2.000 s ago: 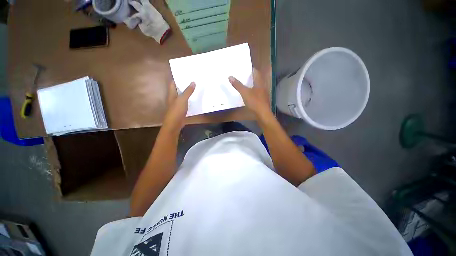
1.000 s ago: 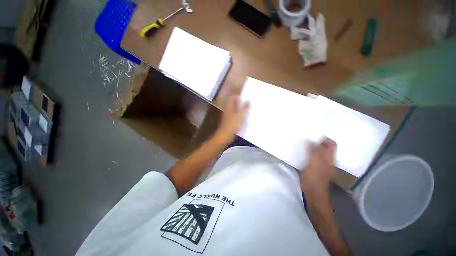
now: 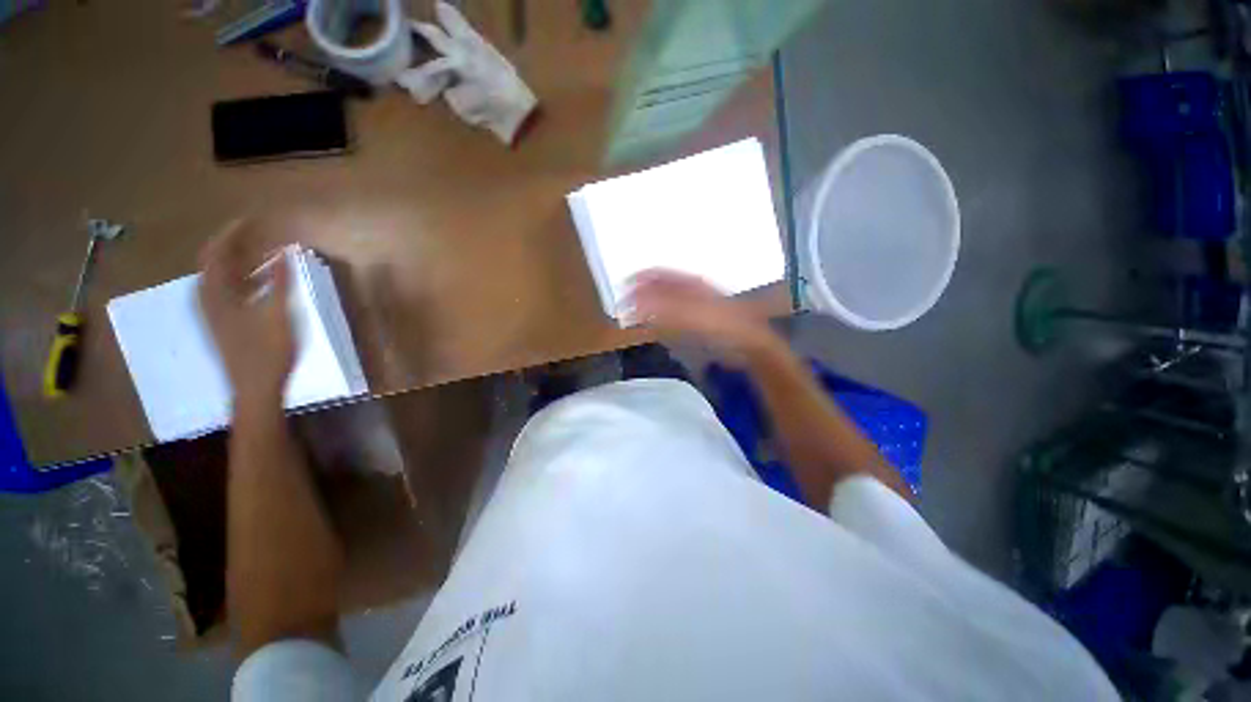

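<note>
A stack of small solar panels, white backs up, lies at the bench's near left edge. My left hand is over its top, blurred; whether it grips a panel cannot be told. A second white stack lies at the bench's right edge. My right hand is at its near left corner, blurred, fingers on or just over the top; its grip is unclear.
On the brown bench are a phone, a white glove, a tape roll, a yellow-black screwdriver and a green sheet. A white bin stands right; an open cardboard box is below the left edge.
The view has turned. My left hand has moved from the white panels at centre onto the left stack. My right hand is now at the right stack's near left corner.
</note>
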